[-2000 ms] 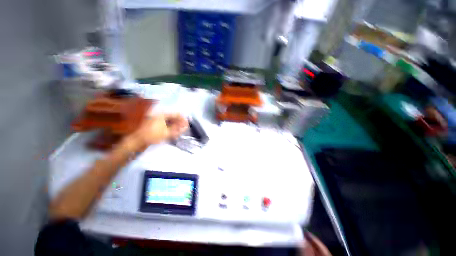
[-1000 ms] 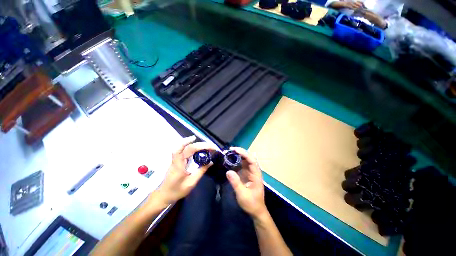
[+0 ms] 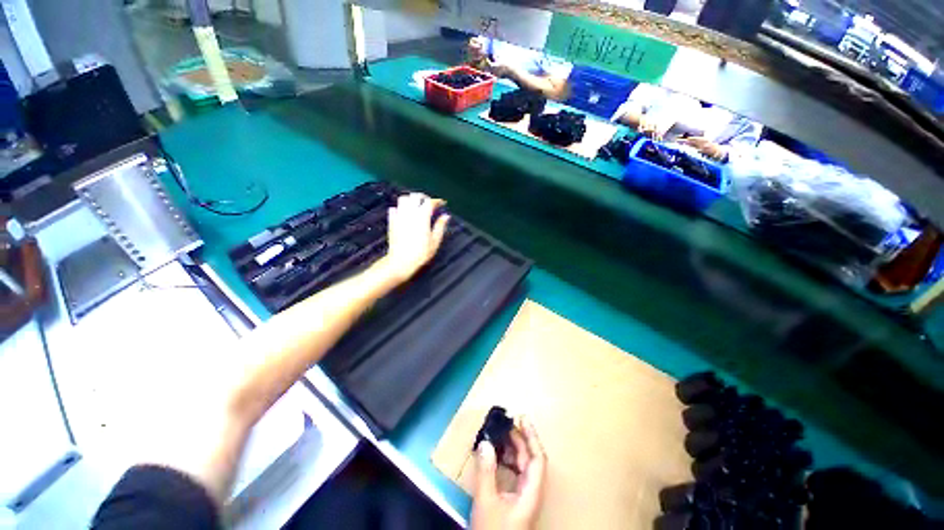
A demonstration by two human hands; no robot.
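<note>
My left hand (image 3: 416, 236) reaches across the black blister tray (image 3: 399, 357), over the edge of its filled far-left part. Its fingertips are bent, and I cannot tell whether they hold anything. Dark parts lie in the tray's far-left channels; the nearer channels show bare. My right hand (image 3: 510, 487) is at the bottom centre, over the cardboard sheet (image 3: 590, 404), with a black plastic housing (image 3: 495, 428) between thumb and fingers.
Piled black housings (image 3: 740, 455) stand on the cardboard's right side. The white machine (image 3: 135, 383) is at left, with a silvery perforated plate (image 3: 135, 212) behind. Across the dark green belt are a red basket (image 3: 459, 96), a blue bin (image 3: 675, 181) and other people's hands and arms.
My hands have parted: the left has moved out to the tray, the right stays low with a housing over the cardboard. The view has shifted, showing more of the bench opposite.
</note>
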